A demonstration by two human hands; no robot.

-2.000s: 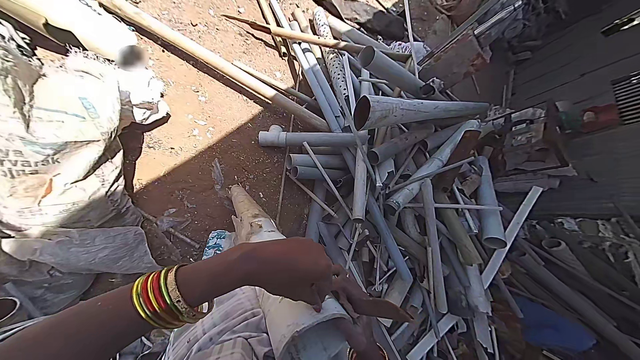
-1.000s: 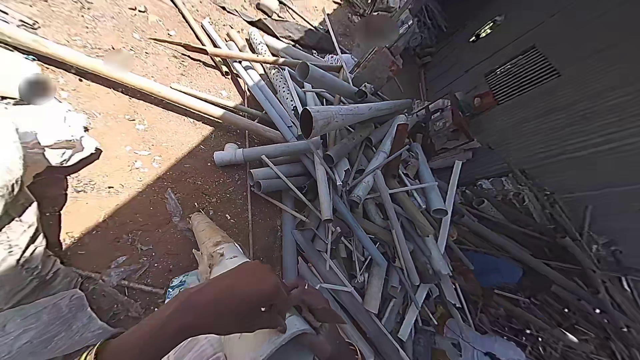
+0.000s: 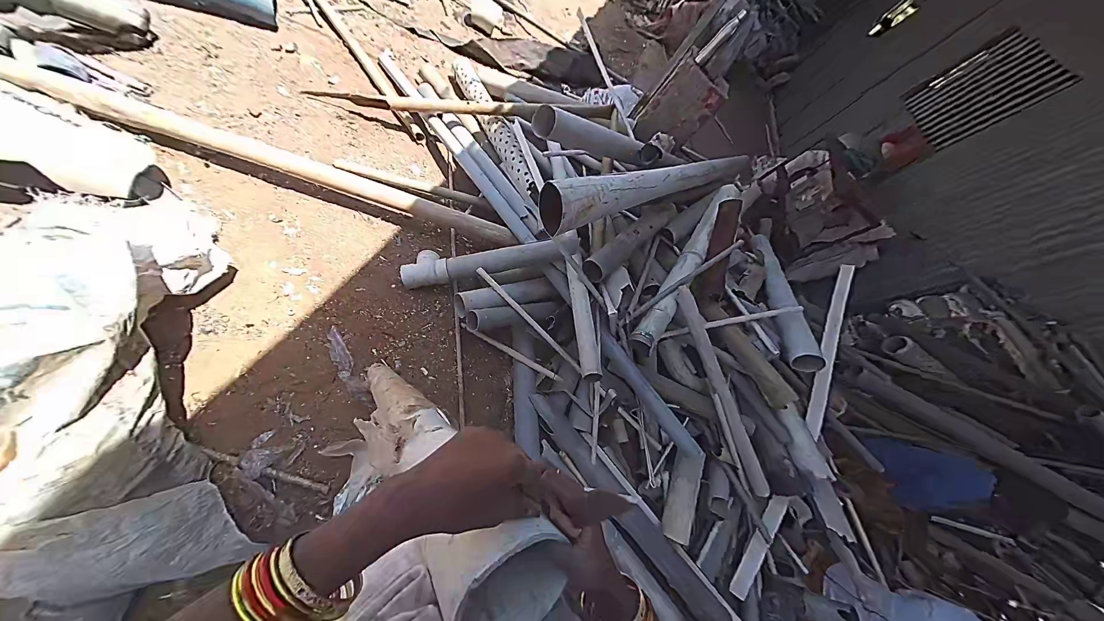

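A wide whitish pipe (image 3: 421,437) with a tattered, peeling far end slants across the bottom middle. Its open near end lies under my hands, against pale cloth (image 3: 392,586). My left hand (image 3: 496,483), with coloured bangles at the wrist, is curled above that end. Close against it on the right is my right hand (image 3: 586,543), partly cut off by the bottom edge. A thin, flat brownish piece (image 3: 609,505) sticks out to the right from between them; which hand holds it is unclear. The fingers overlap and blur, so their exact hold is hidden.
A large heap of grey plastic pipes and strips (image 3: 655,371) fills the middle and right. Long poles (image 3: 259,159) lie on the dirt ground at the upper left. White woven sacks (image 3: 78,345) stand at the left. A dark wall with a vent grille (image 3: 992,86) rises at the upper right.
The view has swung, showing more of the wall and ground than two seconds ago. My hands remain together at the near end of the whitish pipe.
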